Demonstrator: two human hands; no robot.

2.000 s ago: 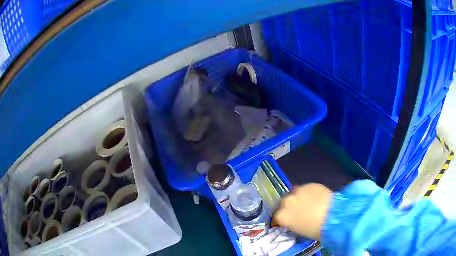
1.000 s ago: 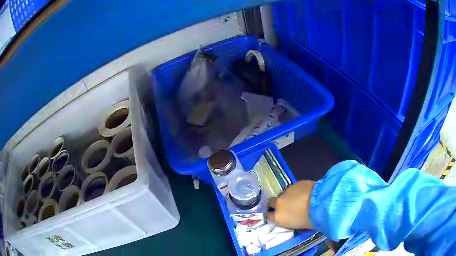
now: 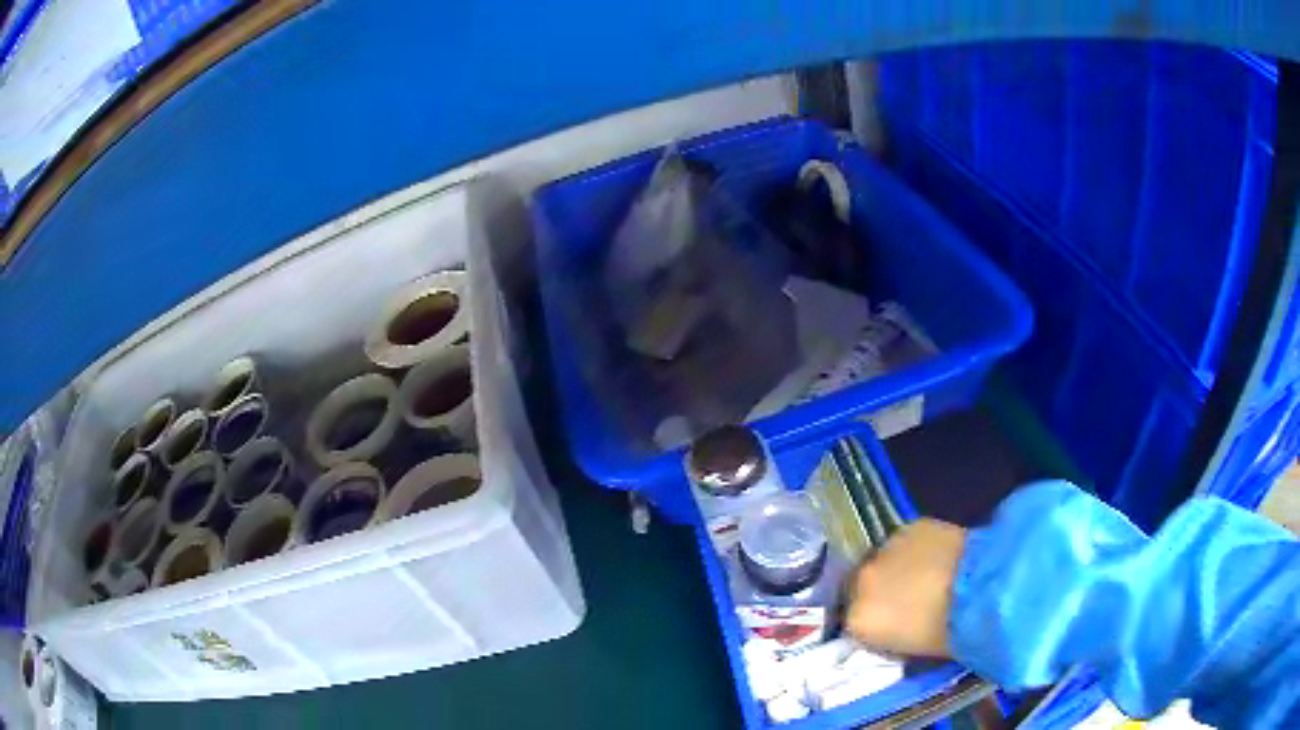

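A small blue parts bin [image 3: 743,670] stands at lower centre. It holds two clear bottles, one with a dark metallic cap [image 3: 727,462] and one with a wide clear cap [image 3: 783,542], small white pieces [image 3: 820,676] and slim pale and green strips [image 3: 861,492]. My right hand [image 3: 904,588], bare with a light blue sleeve, reaches in from the right over the bin's right side, beside the wide-capped bottle. Its fingers are curled and their tips hidden, so I cannot tell if they hold anything. My left hand is not in view.
A grey-white tub [image 3: 342,606] with several tape rolls or cores stands at left. A larger blue basket [image 3: 798,428] with a translucent bag, papers and a roll stands behind the bin. A blue shelf edge [image 3: 570,86] crosses above. Blue crates [image 3: 1055,186] stand at right.
The view has shifted, so the tub, basket and bin appear further right. My right hand stays at the bin's right side, with its fingers still curled over the contents.
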